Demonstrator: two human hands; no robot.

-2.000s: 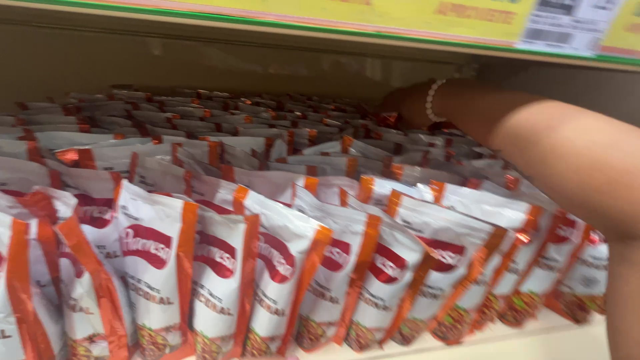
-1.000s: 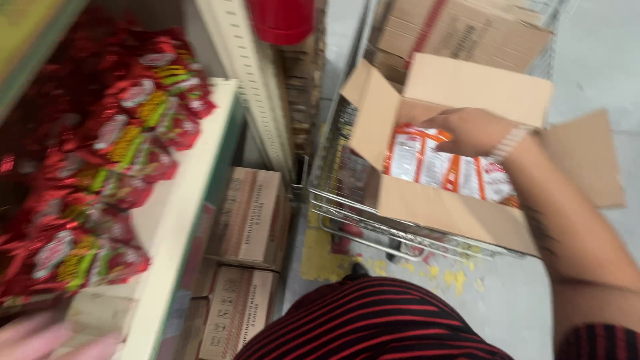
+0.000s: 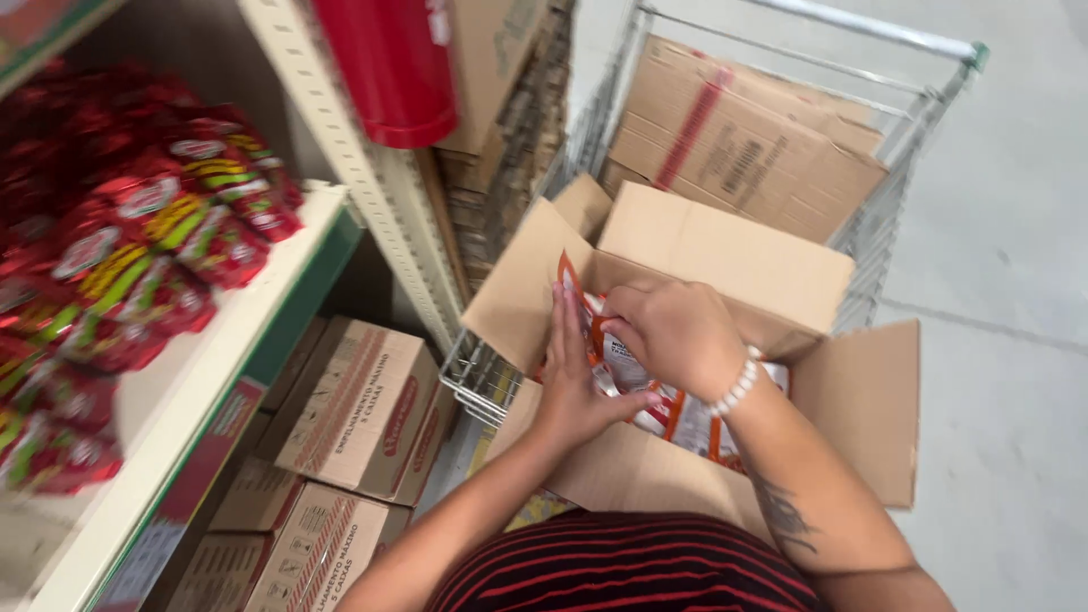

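Both of my hands are inside an open cardboard box [image 3: 663, 467] that holds white and orange sauce pouches [image 3: 693, 425]. My left hand [image 3: 578, 374] has its thumb spread from its fingers and lies against pouches at the box's left end. Beside it, my right hand [image 3: 680, 336], with a beaded bracelet on the wrist, has its fingers curled and pinches the top of a pouch [image 3: 620, 361]. The fingertips are partly hidden. The box's flaps stand folded outward.
The box sits in a wire shopping cart [image 3: 926, 127] with flattened cardboard [image 3: 748, 144] behind it. At left, a shelf [image 3: 221, 357] bears red pouches [image 3: 144, 246]; closed cartons [image 3: 348, 408] are stacked beneath. A red cylindrical container [image 3: 391, 76] hangs near the shelf upright [image 3: 357, 170].
The view has swung from the shelf of white pouches down to the cart. My left hand, at the lower left near the shelf one second ago, is now in the box beside my right hand.
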